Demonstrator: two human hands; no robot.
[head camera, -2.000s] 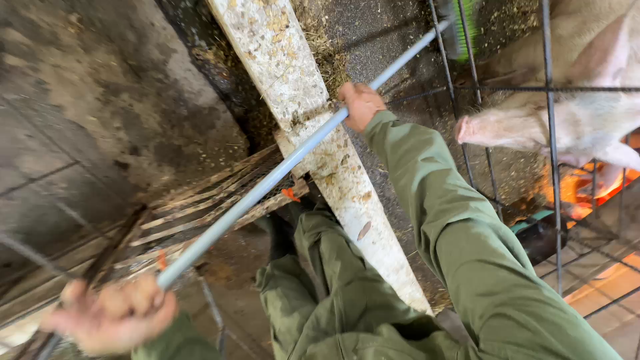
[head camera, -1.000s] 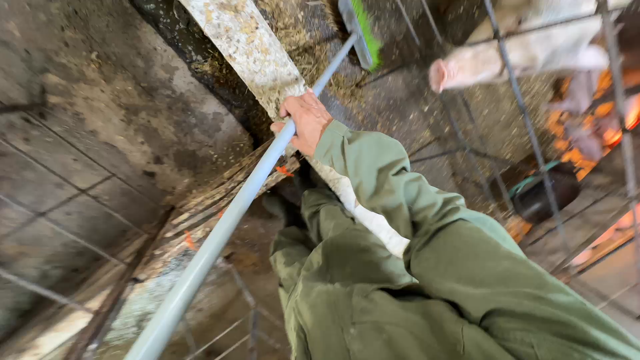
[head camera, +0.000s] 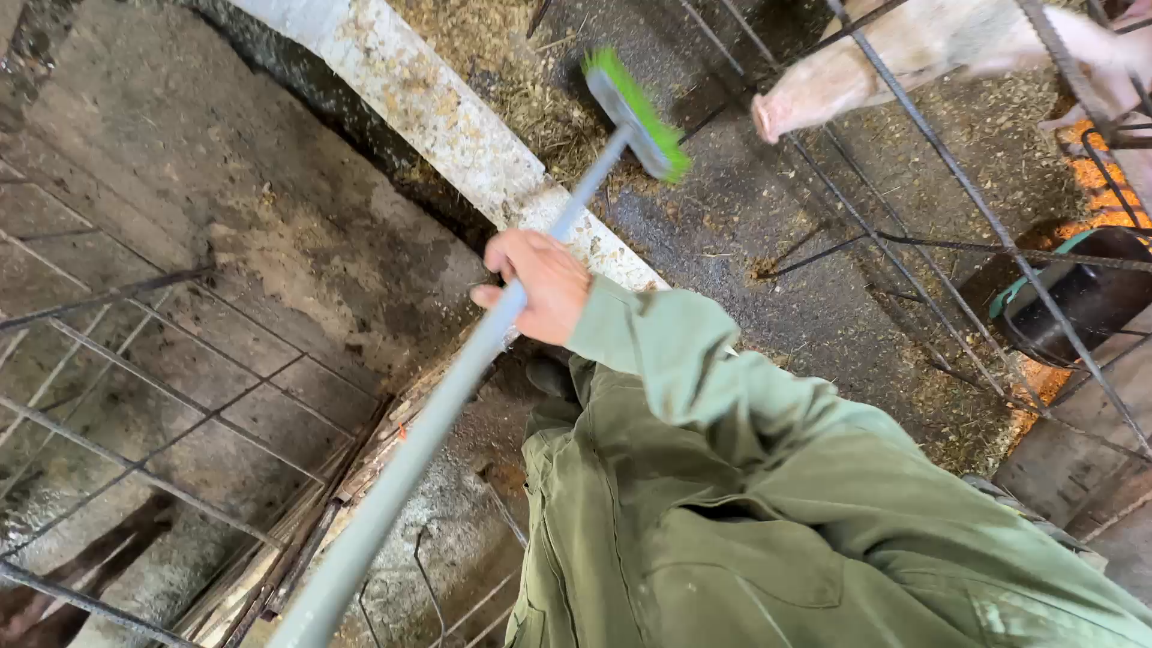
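Observation:
My right hand (head camera: 540, 288) is closed around the pale grey pole (head camera: 414, 450) of a push broom, near the middle of the view. The pole runs from the bottom left up to the broom head (head camera: 634, 117), a grey block with bright green bristles. That head is over the dark, litter-strewn floor, just right of a white ledge (head camera: 450, 112) dotted with feed or litter. My left hand is out of view; the near end of the pole leaves the frame at the bottom.
A pig (head camera: 828, 90) stands behind metal bars at the upper right. Near it are a black tub (head camera: 1080, 288) and an orange-lit patch of floor. A wire mesh panel (head camera: 135, 463) crosses the lower left, beside stacked wooden slats (head camera: 270, 549). A boot shows below my hand.
My left hand, on the lower pole two seconds ago, has gone out of view. The broom head, mostly beyond the bars at first, now shows whole, left of them.

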